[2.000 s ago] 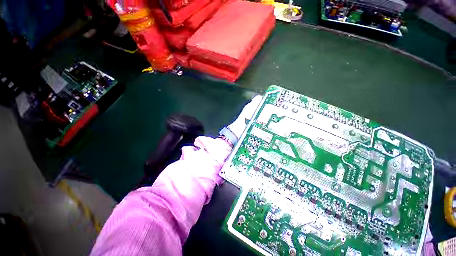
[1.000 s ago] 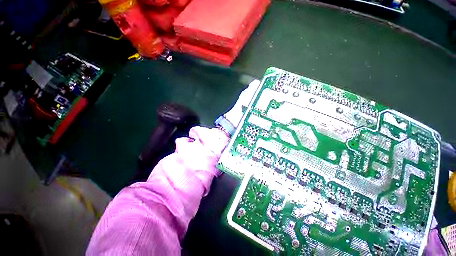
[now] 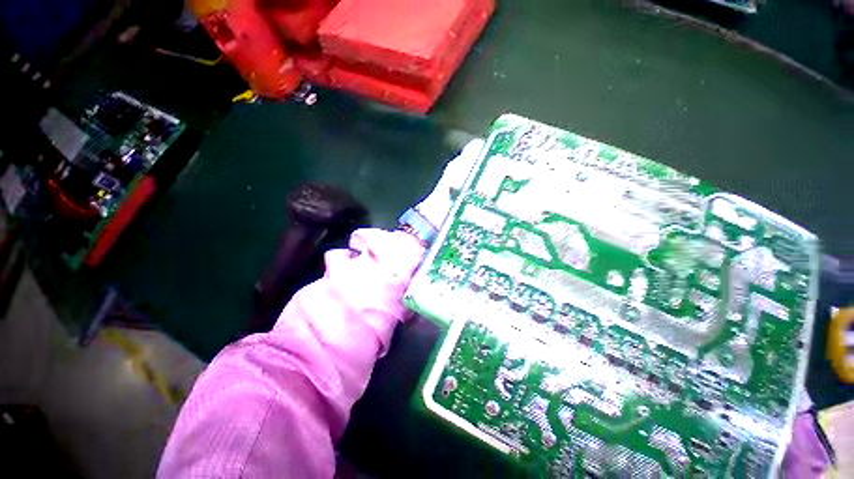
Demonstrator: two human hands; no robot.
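Observation:
A large green circuit board (image 3: 599, 290) is held up, solder side showing, tilted, with bright glare across it and a notch at its lower left. My left hand (image 3: 451, 187) in a white glove, with a blue band at the wrist, holds the board's left edge; its fingers are hidden behind the board. My right hand is hidden; only a bit of pink sleeve shows at the board's lower right edge.
A black scanner-like handle (image 3: 314, 229) lies left of my sleeve. Red slabs (image 3: 398, 47) are stacked at the rear. A component-side board (image 3: 136, 154) with a red edge lies far left. A yellow ring (image 3: 842, 343) and pale sheet (image 3: 838, 430) are at right.
The board and my left hand have shifted slightly up in view. The red slabs and other bench items have moved up and left in view. Glare now covers more of the board.

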